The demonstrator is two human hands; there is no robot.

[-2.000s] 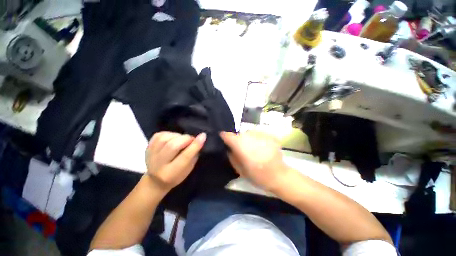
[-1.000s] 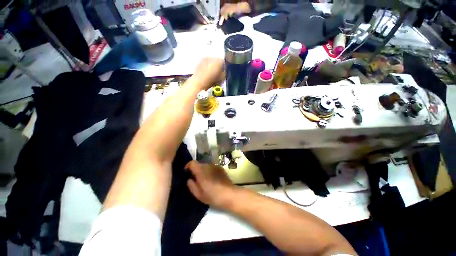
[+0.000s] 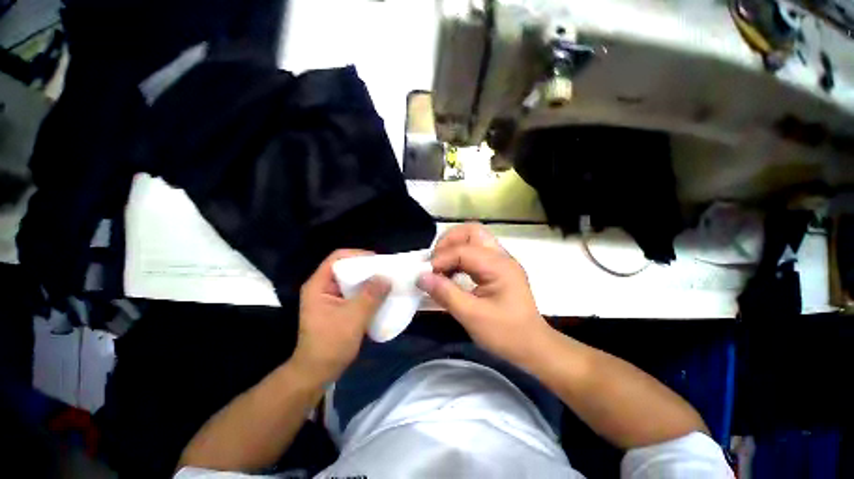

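Note:
A small white piece, cloth or paper, (image 3: 397,292) is held between my two hands in front of my lap, at the table's front edge. My left hand (image 3: 339,304) grips its left side, thumb on top. My right hand (image 3: 476,281) pinches its right edge between thumb and fingers. The black garment (image 3: 300,168) lies on the table just beyond my left hand and runs to the upper left, with a pale strip (image 3: 175,73) on it. The sewing machine head (image 3: 465,70) stands beyond my right hand, with its needle area over the metal plate (image 3: 473,198).
Black cloth (image 3: 609,182) lies under the machine arm (image 3: 655,84), with a thin pale cord beside it. A cream ribbed knob (image 3: 558,91) juts from the head. More dark cloth hangs at the left table edge. Blue plastic (image 3: 707,374) shows below the table at right.
Both hands have come back to the front edge and now hold a white piece. My left arm no longer reaches behind the machine. The view has tilted down and closer.

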